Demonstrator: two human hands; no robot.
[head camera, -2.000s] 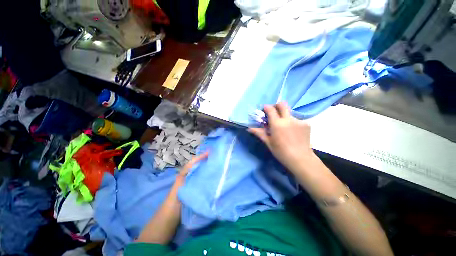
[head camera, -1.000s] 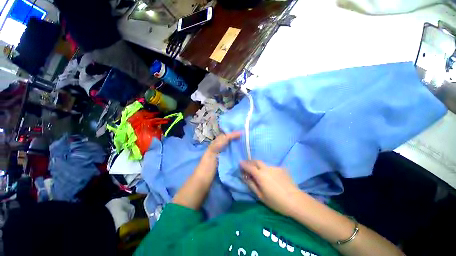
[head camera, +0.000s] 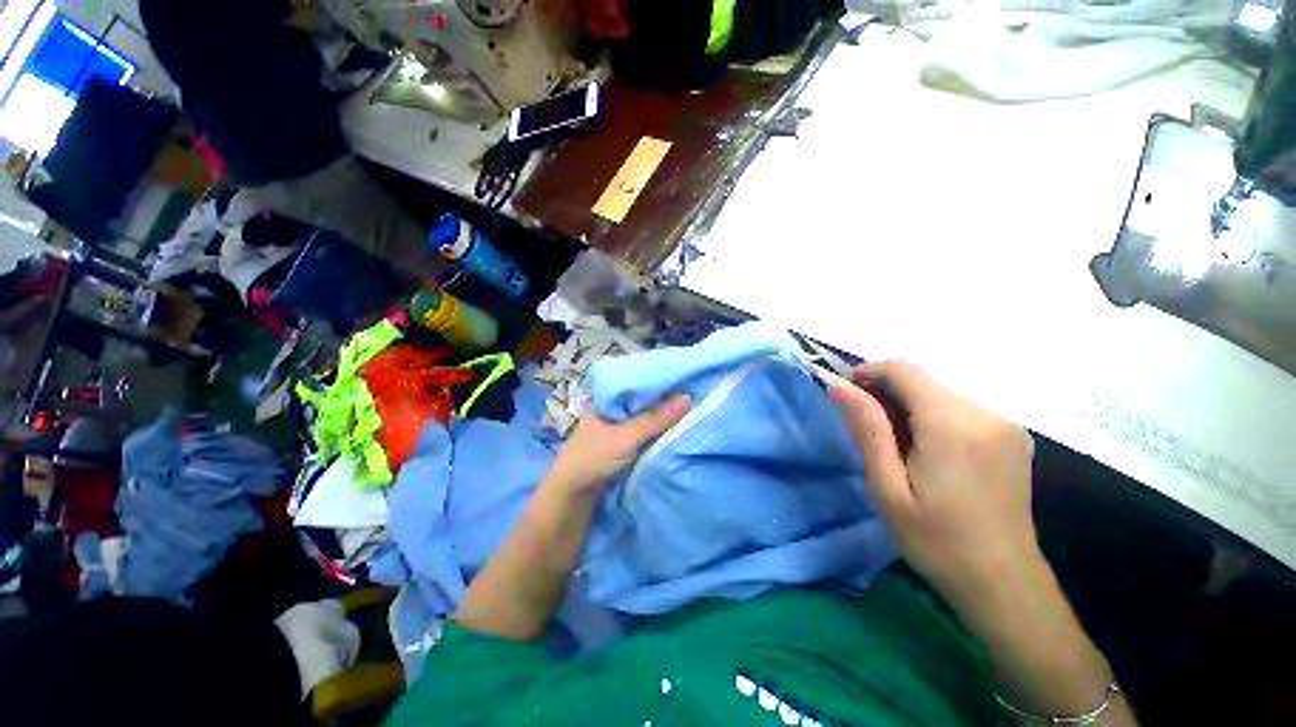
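Observation:
A part-sewn light-blue garment (head camera: 753, 490) lies bunched on my lap at the table's front edge. A narrow white line (head camera: 704, 409) runs along its seam. My left hand (head camera: 611, 443) grips the cloth at the left end of that line. My right hand (head camera: 931, 440) holds the garment's upper right edge between thumb and fingers. A thin dark tool, possibly thread snips (head camera: 827, 361), shows at the right fingertips; its shape is partly hidden.
The sewing machine's needle plate (head camera: 1201, 213) is at the right on the white table (head camera: 910, 213). A brown board, phone (head camera: 556, 111) and bottles (head camera: 479, 253) are at upper left. Grey cut pieces (head camera: 583, 355), an orange-neon bundle (head camera: 405, 398) and blue cloth lie left. A person stands at upper left.
The garment has come off the machine and table and is now gathered on the lap. My right hand has moved right and up from the middle of the white line to the cloth's edge.

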